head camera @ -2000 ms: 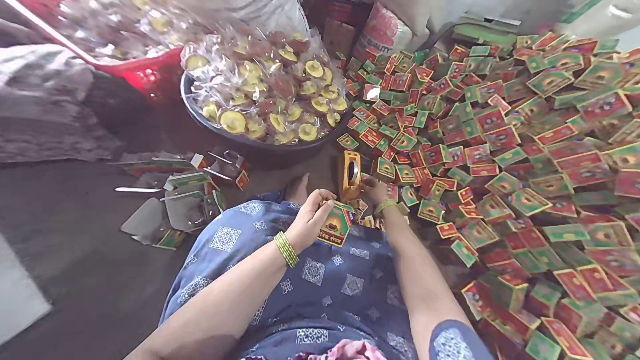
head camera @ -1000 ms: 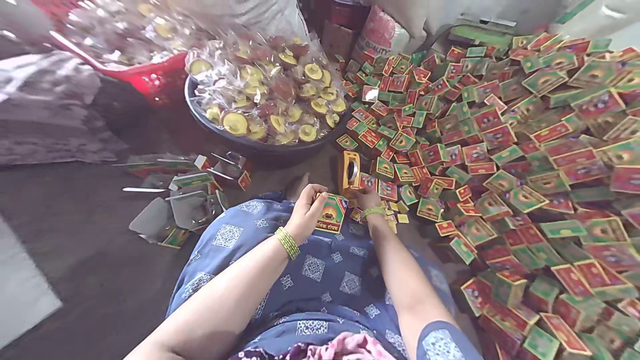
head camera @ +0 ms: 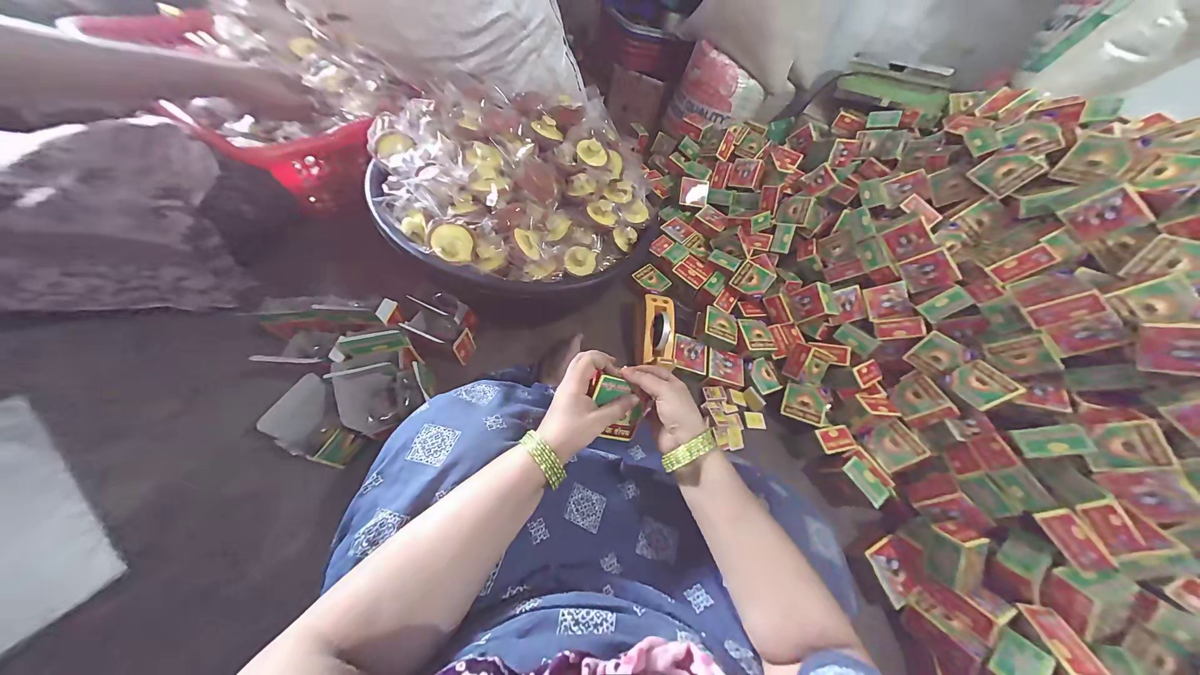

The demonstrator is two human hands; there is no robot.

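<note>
A small printed cardboard box (head camera: pixel 614 392), green, red and yellow, is upheld over my lap. My left hand (head camera: pixel 583 398) grips it from the left side, thumb across its front. The fingers of my right hand (head camera: pixel 664 398) are at its upper right edge; whether they pinch something small there is hard to tell. Just beyond my hands stands a yellow tape dispenser (head camera: pixel 659 330) with a dark roll. Small yellow squares (head camera: pixel 734 412) lie on the floor beside my right wrist.
A large heap of similar printed boxes (head camera: pixel 937 356) covers the right side. Ahead is a dark tub (head camera: pixel 412 246) of plastic-wrapped yellow and brown items. Flattened cartons (head camera: pixel 370 389) lie on the left floor. Another person's arm (head camera: pixel 159 75) reaches over a red basket (head camera: pixel 323 164) at upper left.
My right hand has moved from beside the dispenser and the yellow squares to the box in my left hand. Another person's arm has come into view at upper left.
</note>
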